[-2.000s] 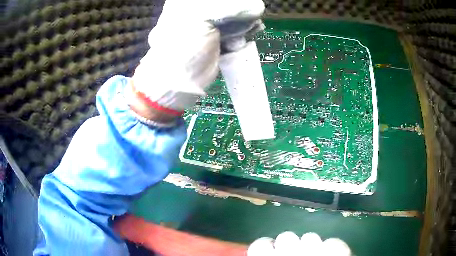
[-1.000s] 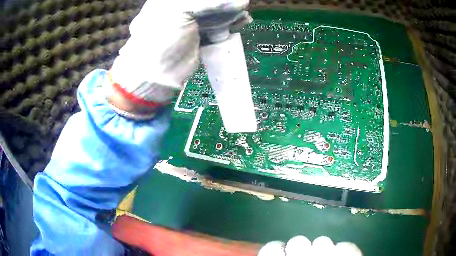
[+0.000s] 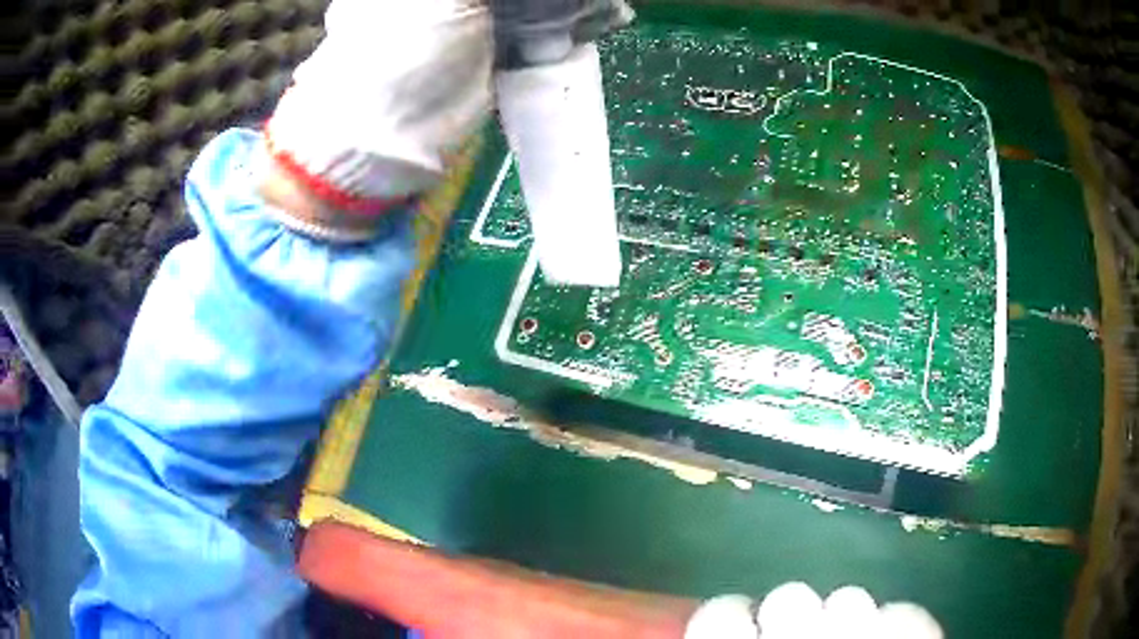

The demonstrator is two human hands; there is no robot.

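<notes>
A large green printed circuit board (image 3: 774, 225) with a stepped white outline lies solder side up, slightly tilted to the view. My left hand (image 3: 394, 94), in a white glove with a red wrist band, comes in from the left and is cut off by the top edge. It grips the grey upper part of a tool (image 3: 560, 156), whose flat white tip points down over the board's left part; contact cannot be told. My right hand (image 3: 812, 614), in a white glove, shows only its fingertips at the bottom edge, curled over the end of a red bar (image 3: 487, 587).
The board lies on a dark green booth surface (image 3: 562, 499) with worn pale seams and a yellowish edge. Grey-brown egg-crate foam (image 3: 125, 112) lines the walls at left, top and right. My light blue sleeve (image 3: 237, 337) covers the left side of the view.
The board and booth surface have shifted right in the view. My left hand and the tool have moved up and left in the picture. My right hand still holds the red bar, now slightly further right.
</notes>
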